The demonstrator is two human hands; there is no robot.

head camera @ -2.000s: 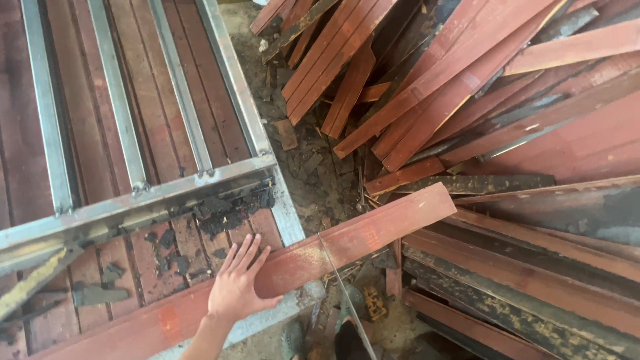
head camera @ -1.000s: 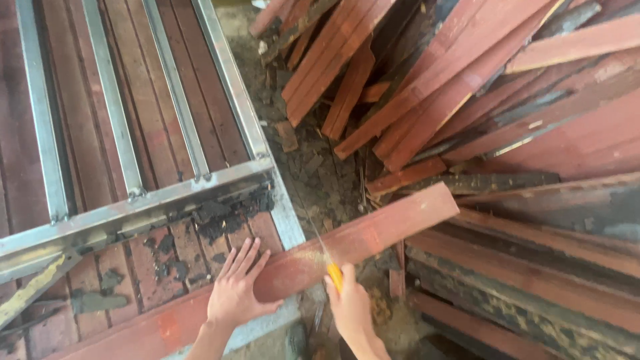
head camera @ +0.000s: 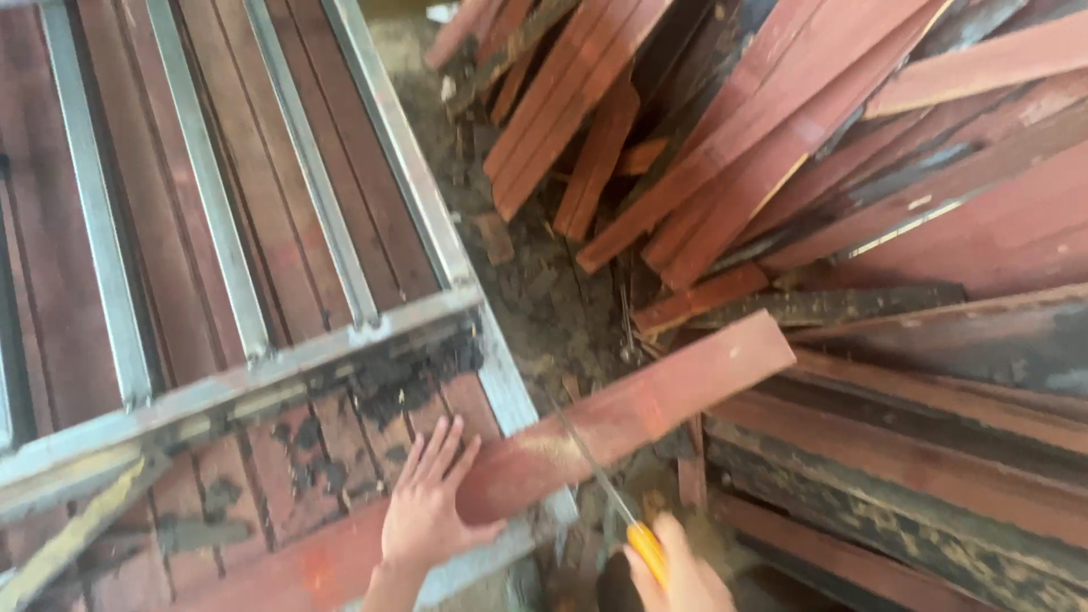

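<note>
A long red-painted wooden board (head camera: pixel 705 370) lies slantwise over a plank surface with a metal edge, its right end sticking out past that edge. My left hand (head camera: pixel 433 501) rests on the board with fingers spread, pressing on it near the metal edge. In my right hand (head camera: pixel 680 569) is the yellow handle of a handsaw (head camera: pixel 648 548). Its thin blade crosses the board to the right of my left hand, just beyond the metal edge, where pale sawdust shows. Where the blade meets the wood, the depth of any cut cannot be told.
A welded metal frame (head camera: pixel 208 191) with parallel bars stands on the planks at left. Dark flakes (head camera: pixel 408 365) lie along its lower rail. Piles of red boards (head camera: pixel 578 93) fill the upper right, and more stacked boards (head camera: pixel 892 442) lie at right. Debris covers the ground between.
The right hand, out of view two seconds ago, has come in from below holding the saw's yellow handle. Since one second ago it has moved down and to the right, drawing the saw back.
</note>
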